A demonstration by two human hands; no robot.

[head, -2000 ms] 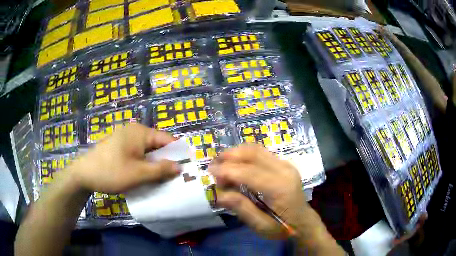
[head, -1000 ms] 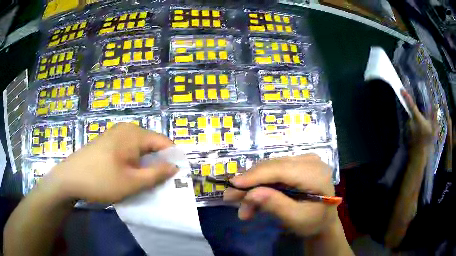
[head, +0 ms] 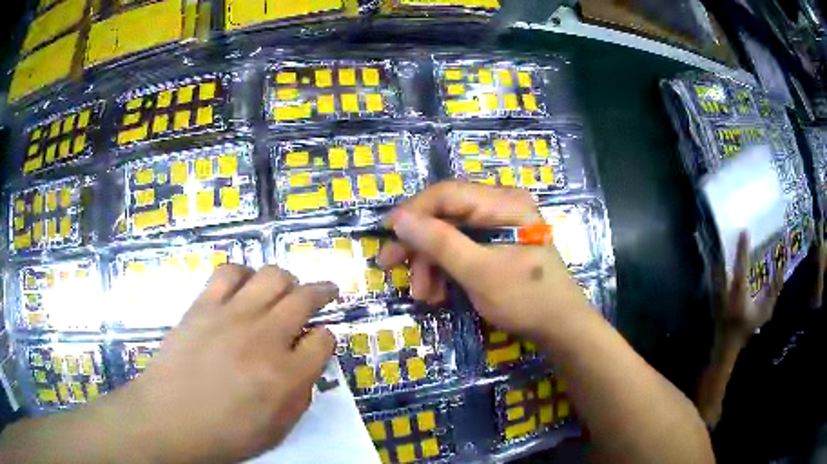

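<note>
My right hand (head: 490, 254) holds the black tweezers (head: 485, 234) like a pen, with their orange rear end to the right. Their tips are over a circuit board (head: 349, 263) in the middle of the clear blister tray (head: 431, 181); glare and blur hide the tips. My left hand (head: 240, 362) rests over the tray with fingers bent and the white liner sheet (head: 326, 421) under it. A small dark mark shows on the liner beside the fingers. Whether my left fingers grip the liner is hidden.
Large yellow-faced parts (head: 136, 34) lie in a tray at the back left. At the right, another person's hand (head: 744, 299) holds a white sheet (head: 744, 201) over a second tray of boards (head: 716, 113). Dark green bench surface (head: 626, 136) lies between the trays.
My right hand and the tweezers have moved up and left, away from the liner, over a board. My left hand and liner are lower. The view has shifted. The other person's sheet is over their tray.
</note>
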